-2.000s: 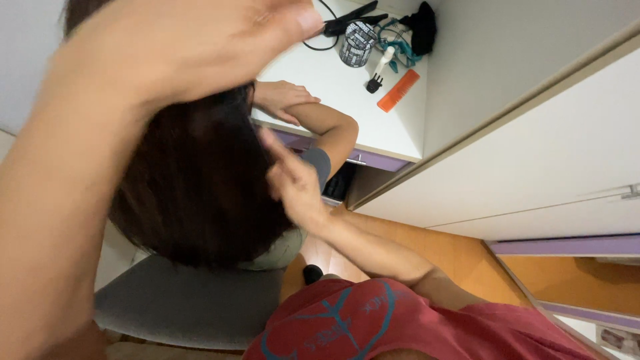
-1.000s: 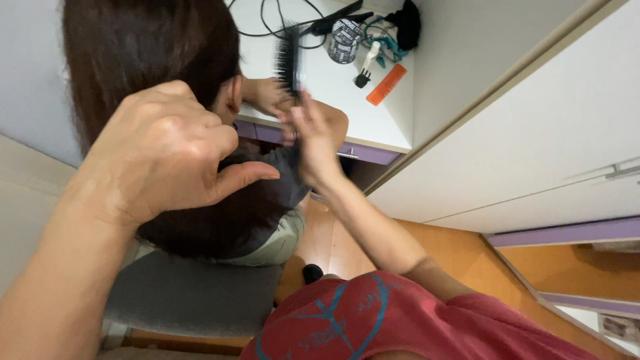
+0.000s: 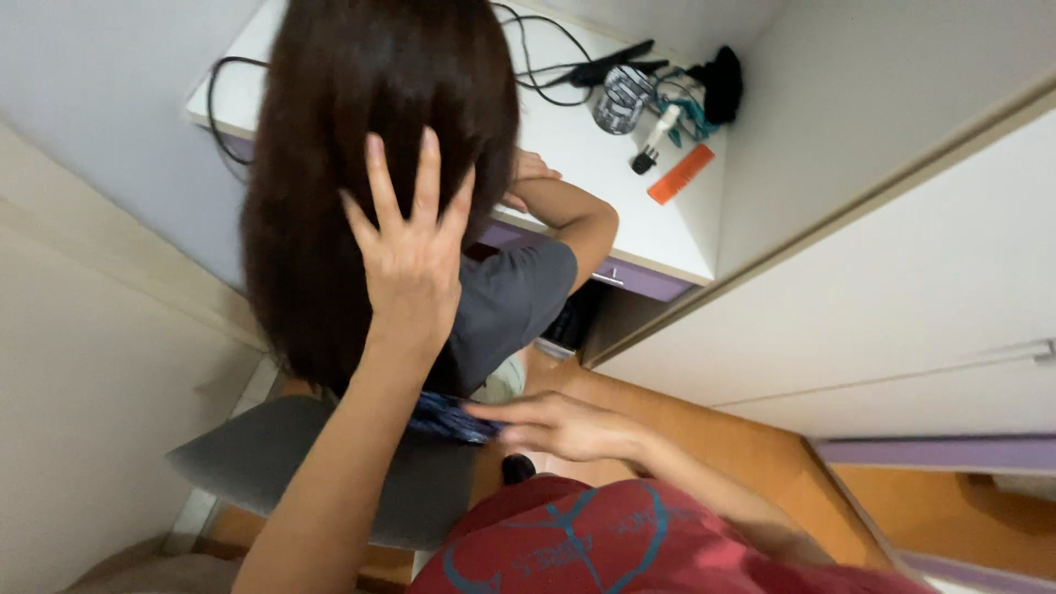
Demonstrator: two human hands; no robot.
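Note:
A seated person's long dark hair [image 3: 313,206] hangs down the back in front of me. My left hand [image 3: 417,256] lies on the hair with its fingers spread, holding nothing. Lower down, near the hair ends, my right hand [image 3: 561,425] has its fingers on a blurred dark-blue hairbrush [image 3: 454,419], partly hidden behind my left forearm. The person's bent arm [image 3: 569,210], in a grey sleeve, rests on the white desk.
On the desk [image 3: 569,140] are an orange comb [image 3: 681,174], a patterned cylindrical container [image 3: 623,99], a small white bottle with a black end [image 3: 656,140], a black corded tool [image 3: 615,66] and a black fabric item [image 3: 722,85]. A grey chair [image 3: 247,454] and white cabinet [image 3: 866,289] stand close.
My left hand has opened and now lies on the hair. My right hand has moved down from beside the desk with the brush. The hair now hangs spread over the person's back.

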